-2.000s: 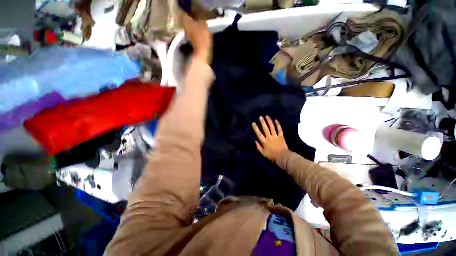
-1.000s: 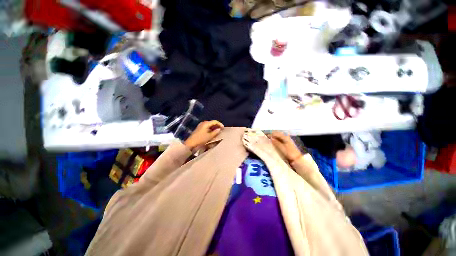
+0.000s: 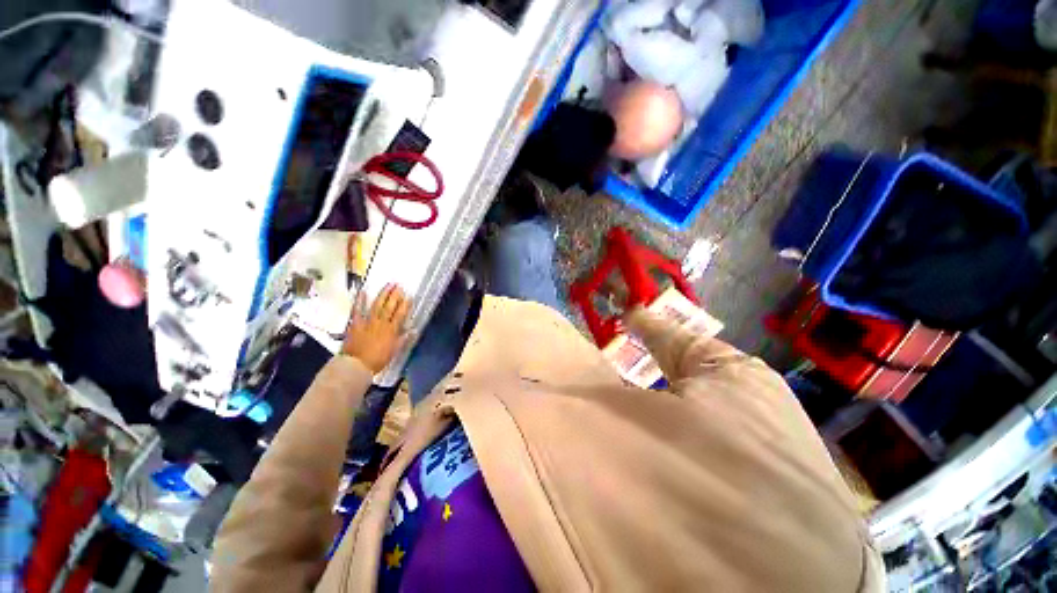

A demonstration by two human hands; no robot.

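Note:
My left hand [image 3: 377, 329] lies flat at the white table's edge [image 3: 454, 209], fingers extended, holding nothing visible. Red-handled scissors [image 3: 402, 189] lie on the table beyond it. My right hand [image 3: 651, 329] reaches down at a red stool [image 3: 626, 276] with a light printed cardboard top [image 3: 684, 310]. It overlaps the stool in view and is blurred; whether it grips the stool or its top I cannot tell. Dark cloth [image 3: 107, 338] lies left of the sewing machine.
The white sewing machine [image 3: 226, 139] stands at the left. A blue crate [image 3: 742, 145] with white pieces is on the floor at the top. A dark bin with a blue rim [image 3: 927, 238] and another red stool [image 3: 840, 348] stand at the right.
The view has turned right, toward the floor and stools. My hands have left the coat front: the left is on the table edge, the right is down at the stool.

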